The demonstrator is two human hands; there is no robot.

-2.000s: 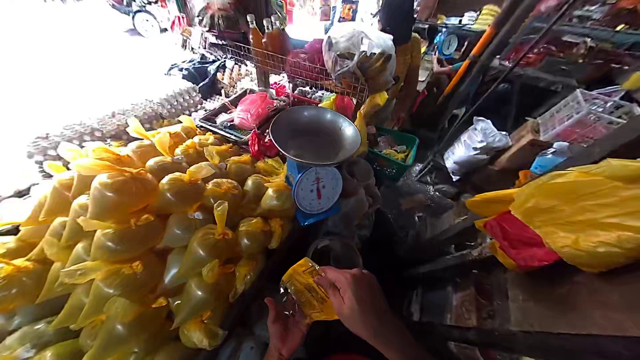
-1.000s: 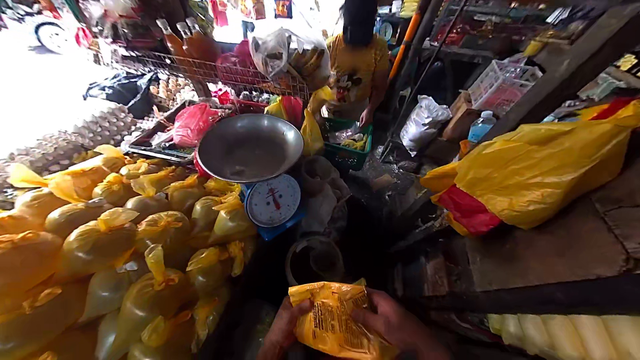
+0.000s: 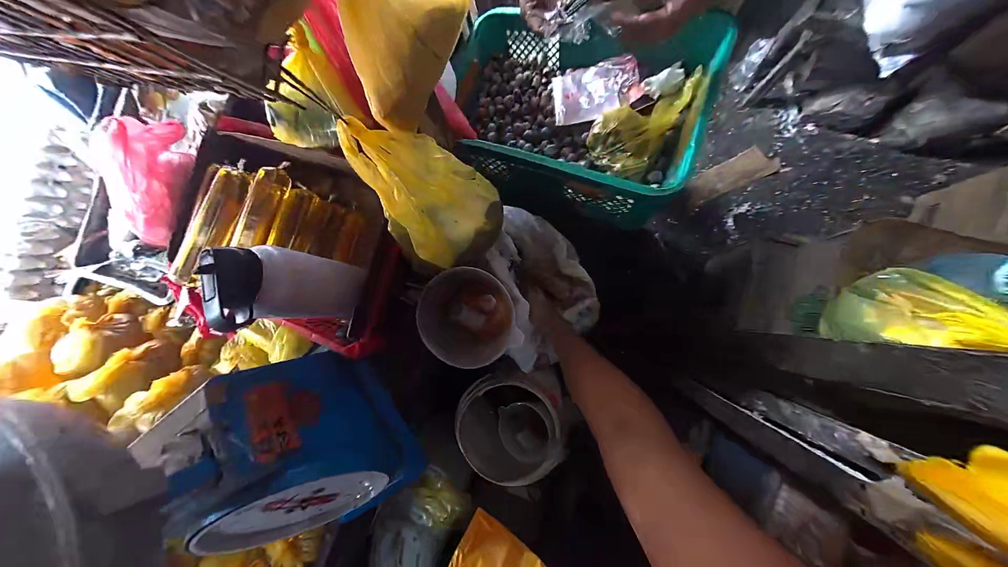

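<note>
My right arm reaches in from the lower right, and my right hand (image 3: 547, 311) is at a whitish plastic bag (image 3: 563, 272); its fingers are in shadow and cannot be made out. Left of it stands a round container (image 3: 465, 316) with some reddish-brown matter inside. Just below is a pale bucket (image 3: 508, 429) with a scoop or cup in it. At the bottom edge shows the corner of an orange-yellow plastic packet (image 3: 496, 543). My left hand is out of view.
A blue weighing scale (image 3: 307, 417) with a metal pan (image 3: 71, 488) stands lower left, near tied yellow bags (image 3: 118, 354). Behind are a white tumbler (image 3: 307, 283), a hanging yellow bag (image 3: 433, 197) and a green basket (image 3: 567, 185), with another person's hand (image 3: 654, 20) above. Wooden boards (image 3: 866, 370) lie right.
The view has moved in close over the containers. My right hand has left the yellow packet, which both hands held before, and has reached forward to the whitish bag.
</note>
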